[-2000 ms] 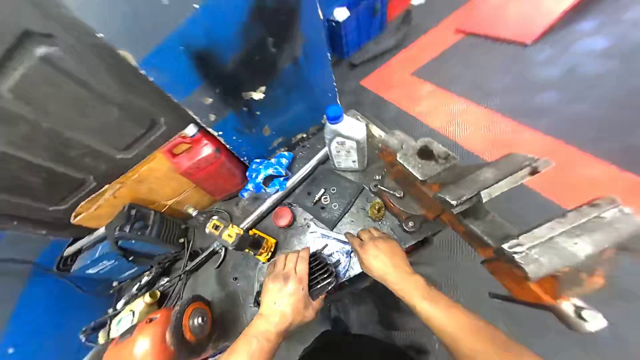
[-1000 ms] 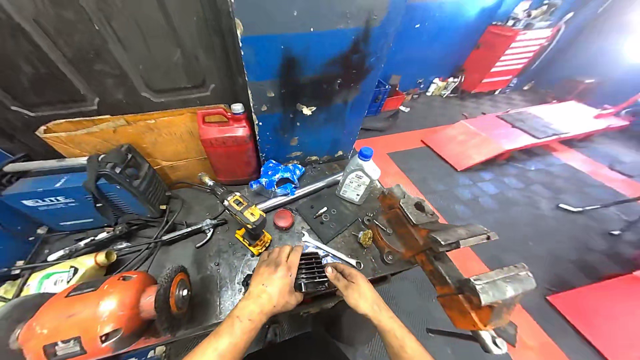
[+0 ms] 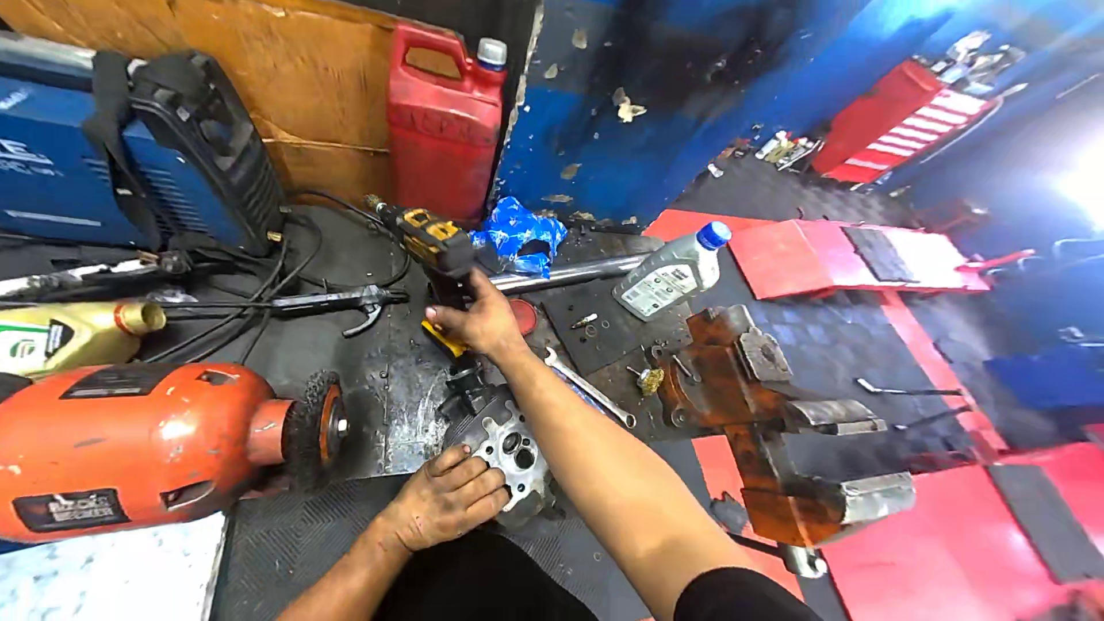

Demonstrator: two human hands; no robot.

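My left hand (image 3: 448, 498) grips the near left side of a metal engine cylinder head (image 3: 515, 448), whose flat face with its round openings is turned up. My right hand (image 3: 483, 323) reaches across above it to a yellow and black cordless drill (image 3: 431, 237), with its fingers around the drill's handle. A combination wrench (image 3: 591, 390) lies beside my right forearm. Behind that arm is a red round lid (image 3: 523, 316). A brass wire brush (image 3: 650, 380) lies right of the wrench. Small parts, among them a spark plug (image 3: 585, 320), rest on a black mat (image 3: 604, 341).
An orange bench grinder (image 3: 172, 440) with a wire wheel stands left. Behind are a blue welding machine (image 3: 69, 164), a red jug (image 3: 444, 129), cables and a blue crumpled wrapper (image 3: 522, 233). A grey bottle (image 3: 668, 272) stands by a rusty bench vise (image 3: 733, 388) at right.
My right hand has moved from the finned part's right side to the drill. The finned side faced up earlier; now a flat face does. The view has shifted closer to the bench.
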